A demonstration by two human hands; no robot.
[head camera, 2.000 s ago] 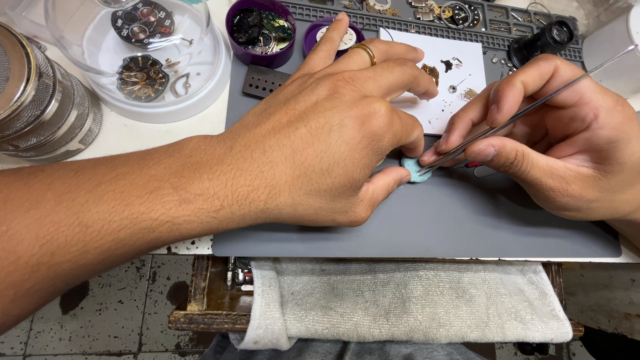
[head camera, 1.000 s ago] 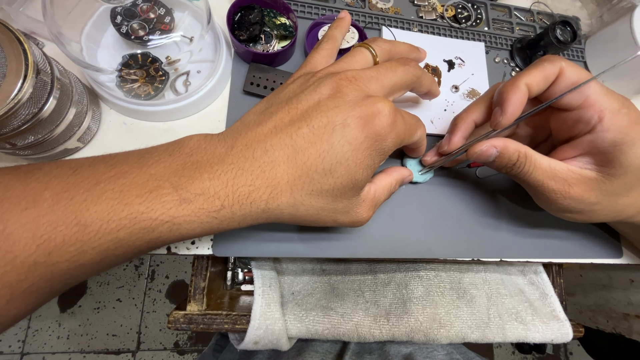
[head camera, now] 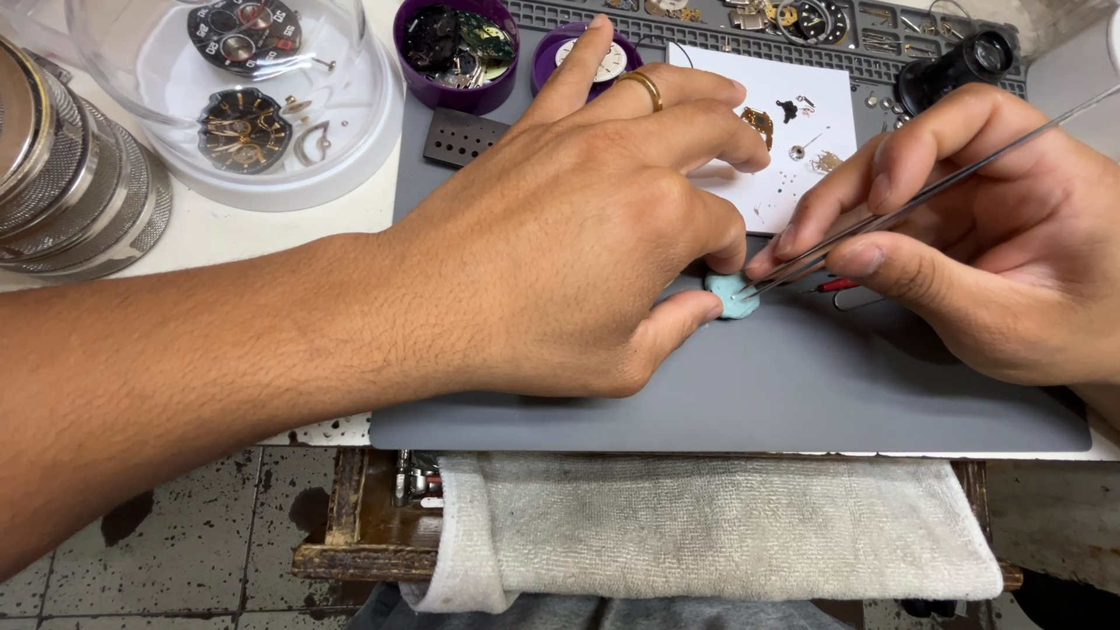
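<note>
My left hand (head camera: 604, 210) reaches across a grey work mat (head camera: 560, 420), its thumb and index finger pinching the left side of a small lump of pale blue putty (head camera: 731, 299). Metal tweezers (head camera: 949, 179) lie between the thumb and fingers of my right hand (head camera: 971, 236), their tips on the putty. Whether a tiny part sits at those tips cannot be told. Behind the hands is a white paper (head camera: 744, 79) bearing small watch parts, among them a black piece (head camera: 789, 109) and a little wheel with a long pin (head camera: 797, 152). A red-tipped tool (head camera: 837, 285) is partly under my right hand.
At left stand stacked metal mesh baskets (head camera: 131, 192) and a clear-domed tray (head camera: 350, 162) with watch dials. Farther back are purple tubs (head camera: 464, 98), a perforated metal block (head camera: 455, 137), a compartmented mat edge (head camera: 726, 39) and a black loupe (head camera: 949, 70). A towel (head camera: 717, 525) covers an open drawer.
</note>
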